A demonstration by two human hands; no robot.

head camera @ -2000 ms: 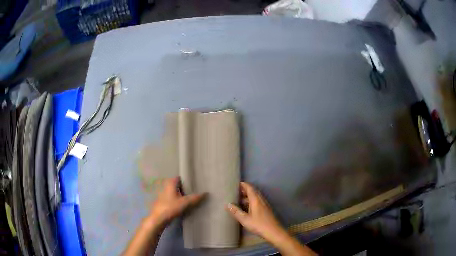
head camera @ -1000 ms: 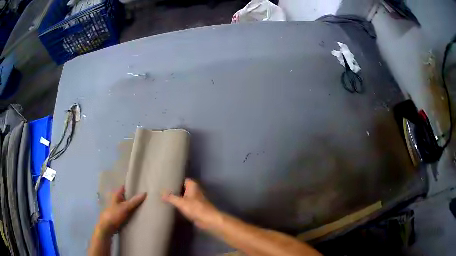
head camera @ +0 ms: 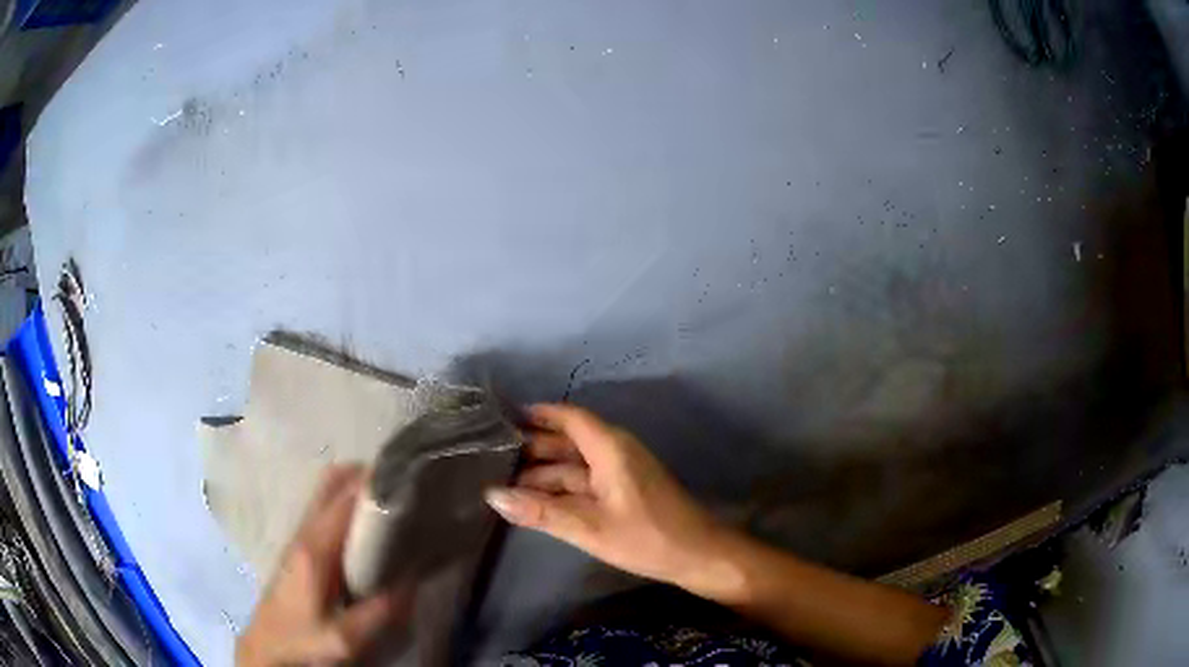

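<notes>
The grey-beige cut pieces [head camera: 313, 414] lie as a stack on the padded table, left of centre, with a stepped edge at their left. Their right part is bent up and folded over, showing a dark underside and several layered edges. My left hand [head camera: 310, 586] is blurred and grips the folded cloth from the left. My right hand [head camera: 593, 495] holds the far right corner of the folded layers between thumb and fingers. The cloth's near end is partly hidden by my left hand and dark shadow.
The blue-grey table [head camera: 548, 170] has scattered thread bits. A tan strip [head camera: 978, 545] lies along the near right edge. Scissors handles [head camera: 1037, 29] show at the far right. A cloth tie [head camera: 76, 341] lies at the left edge, beside stacked cloth [head camera: 52, 521] and blue plastic [head camera: 131, 573].
The cloth was a flat-lying folded panel; now its right part is lifted and bent over, with layered edges showing. My right hand has moved to its far corner. The view has shifted closer.
</notes>
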